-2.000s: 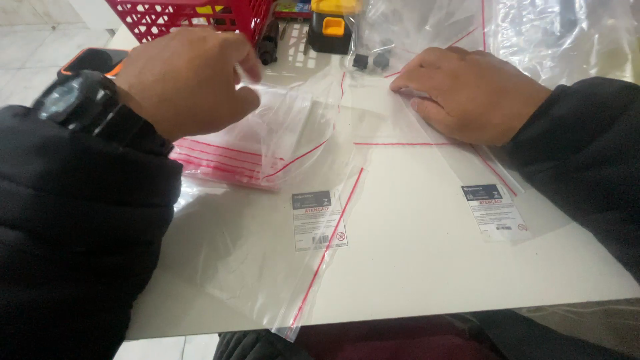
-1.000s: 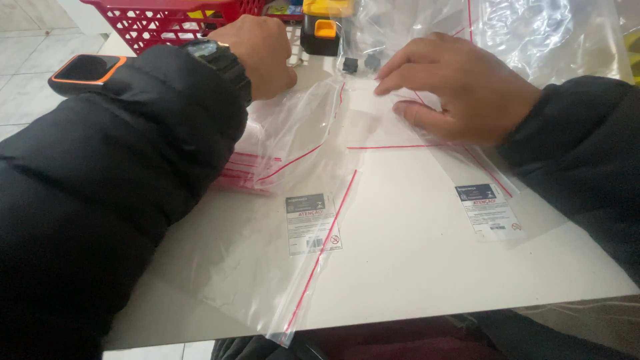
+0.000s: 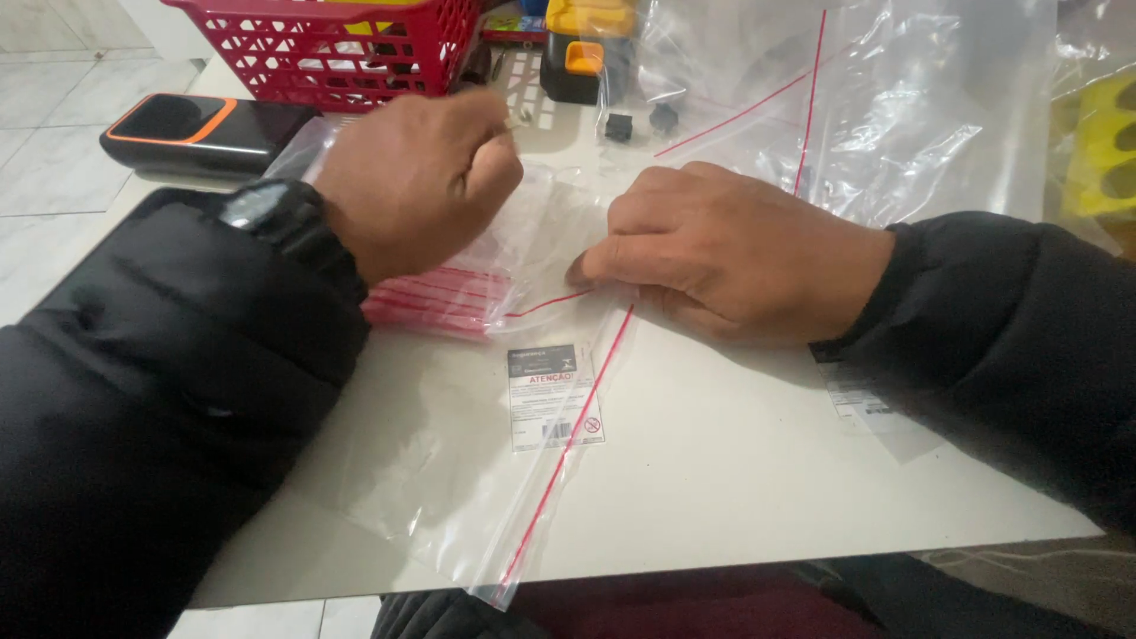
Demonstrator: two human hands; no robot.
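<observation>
My left hand (image 3: 422,182), blurred, hovers with curled fingers over a stack of clear zip bags with red seal strips (image 3: 439,302); whether it holds anything cannot be told. My right hand (image 3: 737,253) has its thumb and fingertips on the clear plastic at the top of a zip bag (image 3: 568,453) that lies at the near edge. Under that bag's film shows a printed paper label (image 3: 541,390). A second printed label (image 3: 861,399) lies partly beneath my right sleeve. Two small black pieces (image 3: 619,127) (image 3: 663,118) sit beyond my hands.
A red plastic basket (image 3: 342,44) stands at the back left, beside a black device with an orange rim (image 3: 204,133). A black and yellow object (image 3: 586,62) is at the back. More clear bags (image 3: 932,115) and a yellow holed item (image 3: 1100,151) lie at the right.
My right hand has moved left and nearer, from beside the right-hand bag onto the plastic in the middle. My left hand has come back nearer from close to the basket.
</observation>
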